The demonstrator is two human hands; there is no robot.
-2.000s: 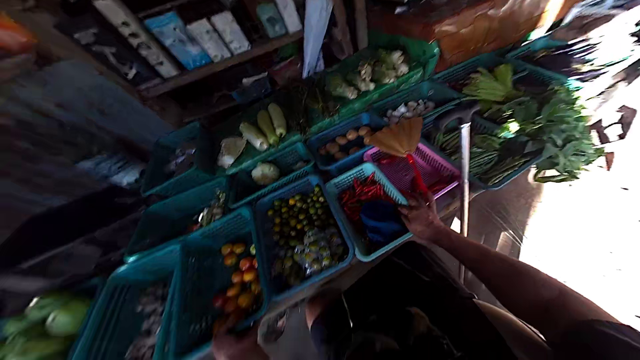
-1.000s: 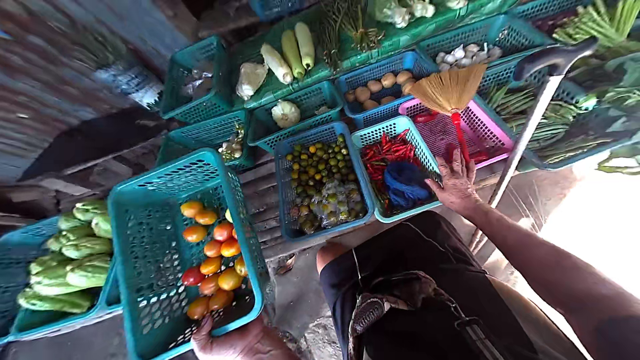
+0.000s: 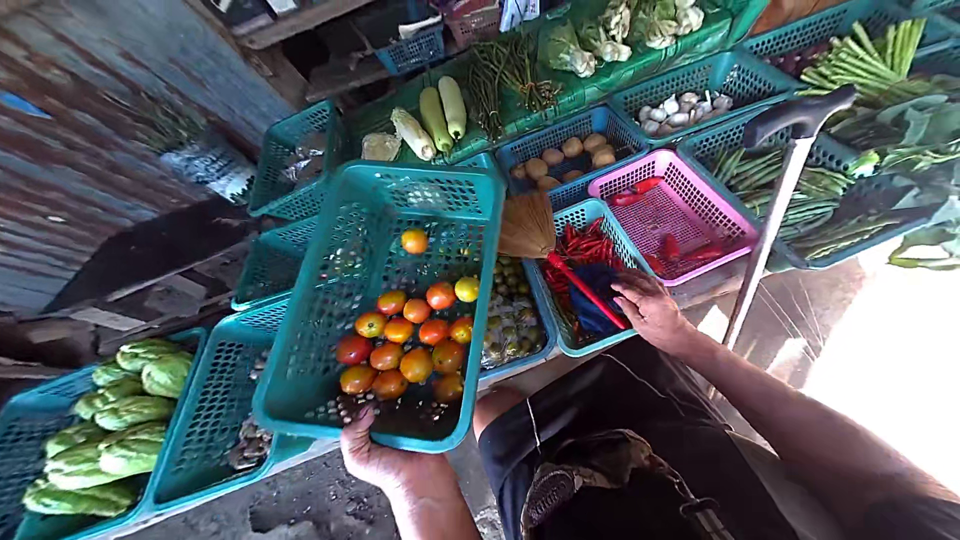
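My left hand [image 3: 390, 454] grips the near rim of a teal plastic basket [image 3: 296, 322], raised above the other baskets and tilted. Red and orange tomatoes [image 3: 416, 365] lie toward its near right part. My right hand [image 3: 651, 307] rests beside a dark blue cloth or bag [image 3: 596, 289] on the light teal basket of red chilies [image 3: 589, 244], its fingers apart. A small broom with a fan of straw [image 3: 529, 225] and a red handle [image 3: 581, 289] lies across that basket, the handle's end close to my right fingers. The raised basket partly hides the basket of small green citrus fruits [image 3: 514, 330].
A pink basket [image 3: 679, 217] with a few red peppers is at the right; a walking cane [image 3: 772, 217] stands beside it. Behind are baskets of brown round produce [image 3: 574, 154] and garlic [image 3: 682, 112]. Chayotes [image 3: 112, 427] fill a basket at left.
The tomato basket has been lifted from among the others and moved right, over neighbouring baskets. The broom, upright beyond the chilies one second ago, now lies across them, and my right hand is off its handle.
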